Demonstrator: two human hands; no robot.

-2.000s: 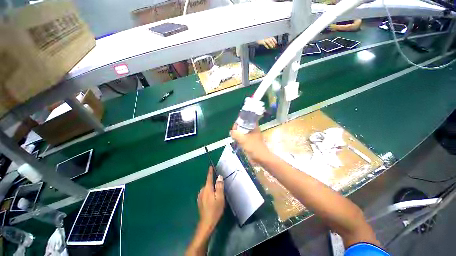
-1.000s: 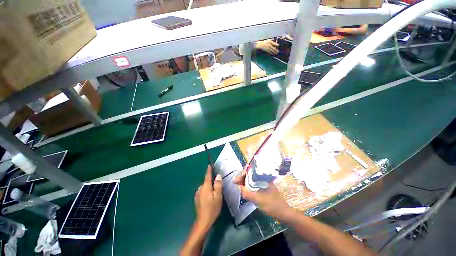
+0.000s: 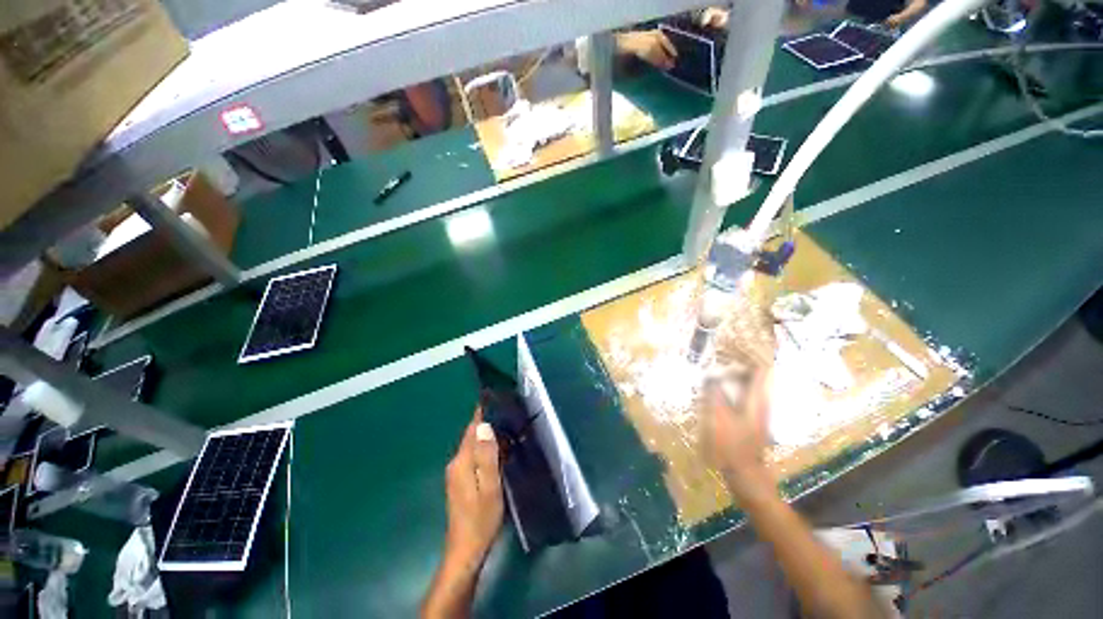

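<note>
My left hand [image 3: 474, 481] grips the left edge of a black housing [image 3: 527, 466], held tilted over the green bench. A solar panel with its pale side showing [image 3: 554, 423] stands at a narrow angle against the housing's right side. My right hand [image 3: 740, 405] is blurred over the tan glue board [image 3: 677, 469], just below the dispensing gun [image 3: 726, 268]. The gun hangs from a thick white hose, nozzle down. Blur hides whether my right fingers touch it.
A solar panel [image 3: 226, 496] lies at left near bottles and white cloths [image 3: 137, 568]. Another panel [image 3: 288, 312] lies on the green conveyor. Crumpled white material [image 3: 823, 327] lies on the board. A metal post [image 3: 729, 133] and a shelf stand ahead. Another person's hand [image 3: 650, 48] shows beyond.
The gun and my right hand have moved from the held panel to above the board. The housing and panel have turned, showing more black. The conveyor panel has shifted left.
</note>
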